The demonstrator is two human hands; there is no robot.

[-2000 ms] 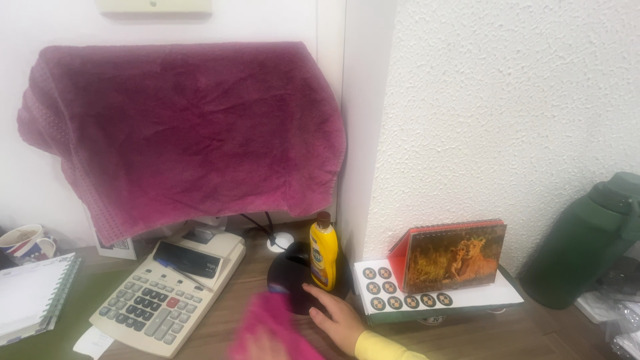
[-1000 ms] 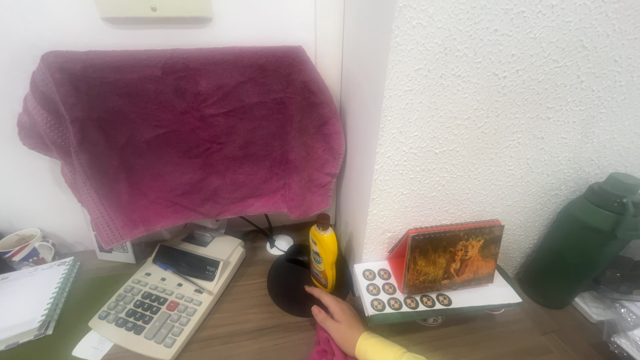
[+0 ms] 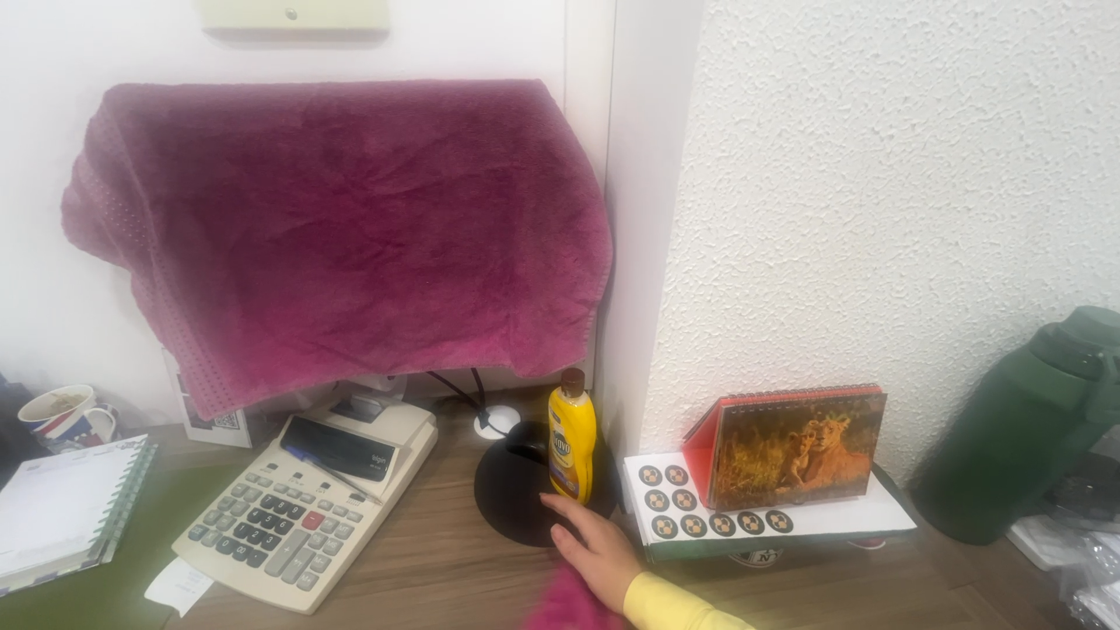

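My right hand (image 3: 597, 549), in a yellow sleeve, comes in from the lower right with its fingers apart. Its fingertips rest at the near right edge of a round black mouse pad (image 3: 512, 503). A yellow plastic bottle (image 3: 571, 442) with a brown cap stands upright on the pad's right side, just beyond my fingers. Beside the bottle lies a dark rounded object, probably a mouse (image 3: 527, 443). A bright pink cloth (image 3: 573, 604), blurred, shows below my right hand at the bottom edge; what moves it is hidden. My left hand is out of view.
A printing calculator (image 3: 302, 512) with a pen on it stands left of the pad. Further left are a spiral notebook (image 3: 66, 516) and a mug (image 3: 66, 416). A magenta towel (image 3: 350, 236) hangs behind. Rightward are a desk calendar (image 3: 796, 451) on a sticker-covered box and a green bottle (image 3: 997, 437).
The pink cloth, left of my right hand two seconds ago with part of my left hand on it, is now below my right hand. My left hand has left the view.
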